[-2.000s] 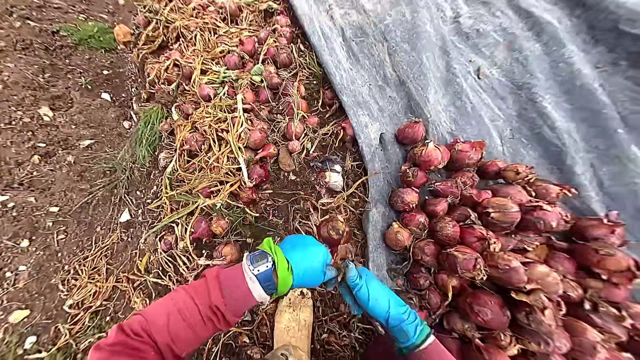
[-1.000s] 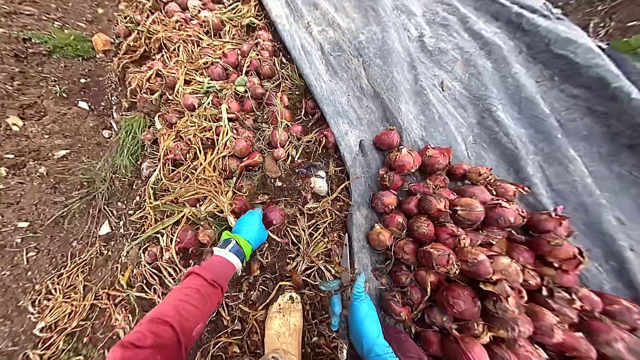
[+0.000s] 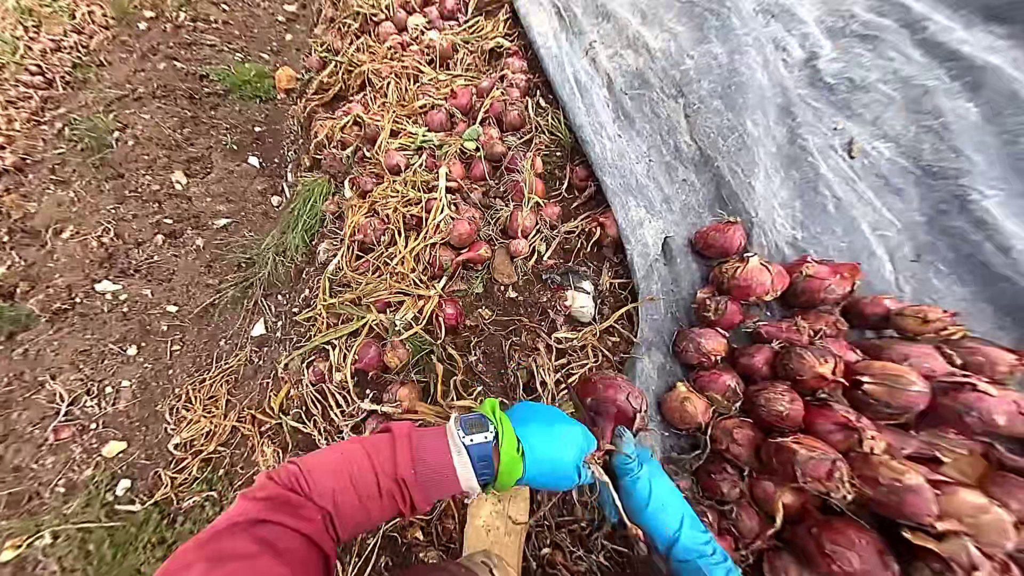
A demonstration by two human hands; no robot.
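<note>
A large red onion (image 3: 612, 402) is between my two blue-gloved hands, low in the middle of the head view. My left hand (image 3: 552, 446), with a watch and a green band at the wrist, is closed at the onion's stem end. My right hand (image 3: 652, 496) is against the onion's lower side, its thumb pointing up at the neck; a dry stalk (image 3: 616, 492) hangs between the hands. Whether the right hand holds a tool is hidden. To the right, a heap of red onions (image 3: 808, 364) lies on a grey plastic sheet (image 3: 720, 120).
Several red onions (image 3: 462, 232) with dry tops lie in a row on the soil ahead. A whitish lump (image 3: 579, 302) and a flat stone (image 3: 504, 266) are beside them. Bare soil (image 3: 160, 264) with small stones runs along the left. A tan boot (image 3: 498, 524) shows below.
A second ago my left hand was at an onion on the ground, away from my right hand. It has moved right, and both hands are now together at a large onion.
</note>
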